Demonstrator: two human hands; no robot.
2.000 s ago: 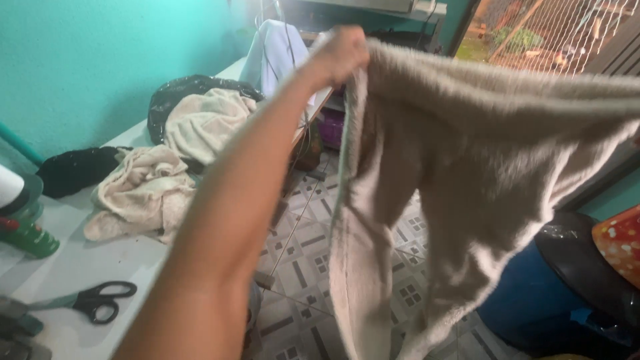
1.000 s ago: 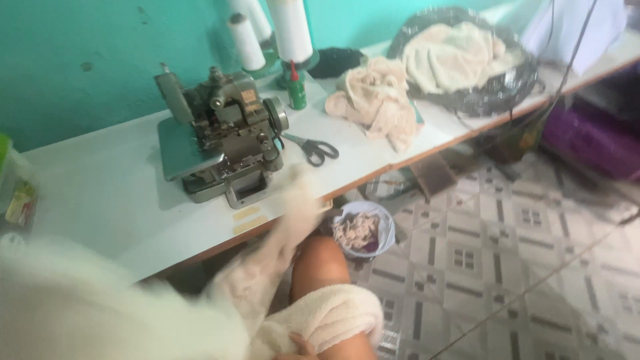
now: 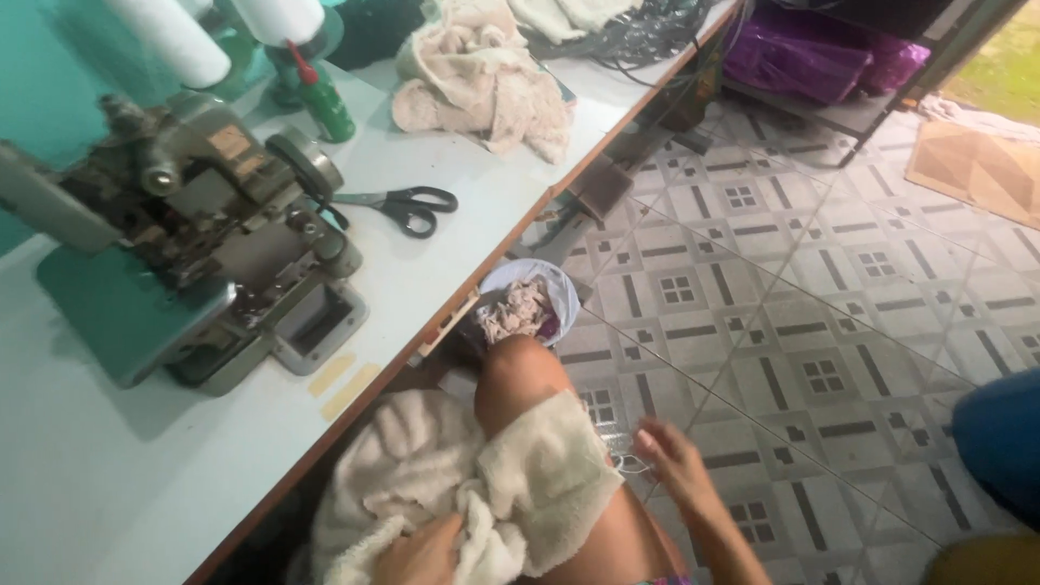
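Observation:
Cream fleece fabric (image 3: 544, 479) lies bunched over the person's lap and thigh, partly hanging below the table edge. My left hand (image 3: 422, 552) rests in its folds at the bottom, gripping some of the cloth; its fingers are largely hidden. My right hand (image 3: 670, 455) is off to the right of the thigh, over the tiled floor, fingers apart and holding nothing. On the white table stands an overlock sewing machine (image 3: 219, 219) with its cover plate open to the left. Black-handled scissors (image 3: 414, 210) lie beside it.
Thread cones (image 3: 175, 41), a green bottle with a red nozzle (image 3: 325, 101) and a heap of cream fabric (image 3: 487, 81) stand along the table. Below its edge is a bin of scraps (image 3: 520, 309). A purple bundle (image 3: 796, 53) sits on a rack; a blue container (image 3: 999, 439) is at right.
The fleece held up in the air two seconds ago now lies on the lap. My right hand has come into view beside the thigh. The view has turned toward the sewing machine.

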